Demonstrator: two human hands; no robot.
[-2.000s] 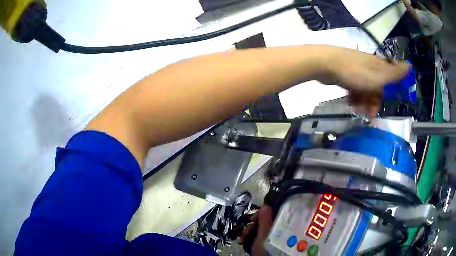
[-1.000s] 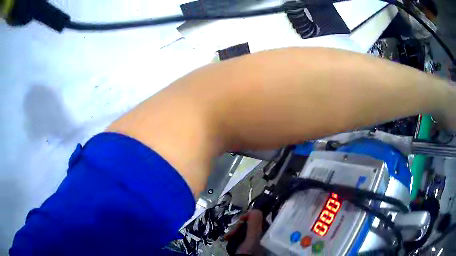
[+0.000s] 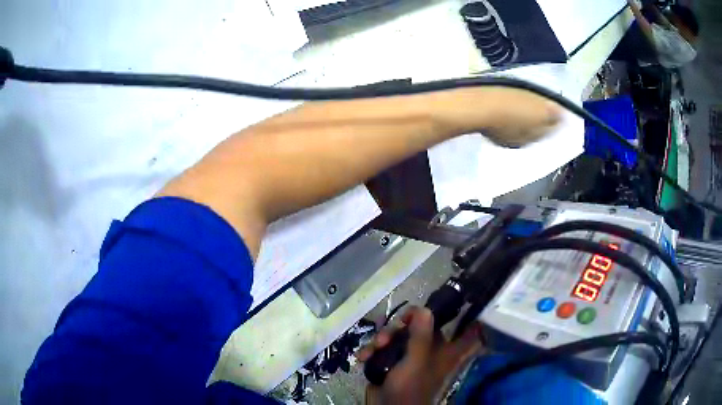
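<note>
The cutting machine (image 3: 554, 316) is at the lower right, with a silver control box, red digits and looped black cord. My right hand (image 3: 416, 356) is closed around its black handle (image 3: 388, 356). My left arm reaches across the picture; my left hand (image 3: 522, 119) is blurred over the white paper, its fingers hidden or unclear. The grey base plate (image 3: 324, 281) lies at the white-topped lay's near edge (image 3: 317, 253), partly under it. A dark fabric strip (image 3: 408, 190) shows beyond my forearm.
A black cord (image 3: 190, 81) crosses the view above my left arm. A coiled black cable (image 3: 488, 35) and dark pieces (image 3: 348, 20) lie farther back. A blue object (image 3: 609, 130) is at the right. Scraps (image 3: 332, 360) litter the floor. Part of a person (image 3: 673, 39) shows top right.
My left hand went out past the right edge and is now back over the paper. The yellow connector has left view at top left. The machine's control box sits farther right and higher.
</note>
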